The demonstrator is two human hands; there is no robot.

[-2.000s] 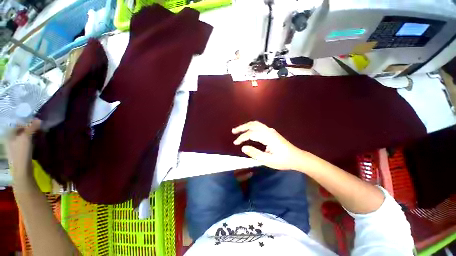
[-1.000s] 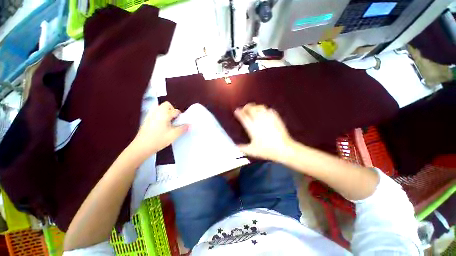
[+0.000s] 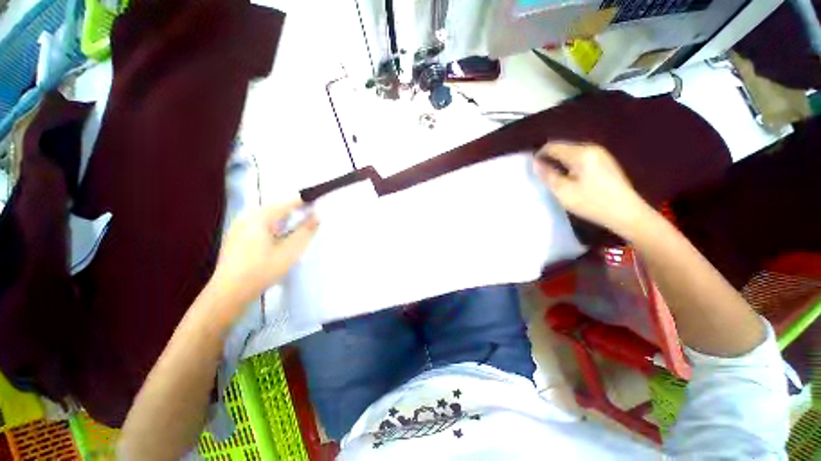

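Note:
A white panel lies over a dark maroon panel in front of the machine, with a stepped maroon edge showing along its far side. My left hand grips the white panel's left end near its corner. My right hand grips its right end, fingers pinched on the fabric. The presser foot and needle area of the white sewing machine is beyond the panels, not touching them.
More maroon panels are draped at the left. A small dark object and a yellow piece lie by the machine head. Green baskets stand below the table's left part. A red stool is below right.
The white layer now lies spread wide over the maroon, its edge drawn back from the needle. My right hand has moved right and grips the fabric. The camera view has shifted.

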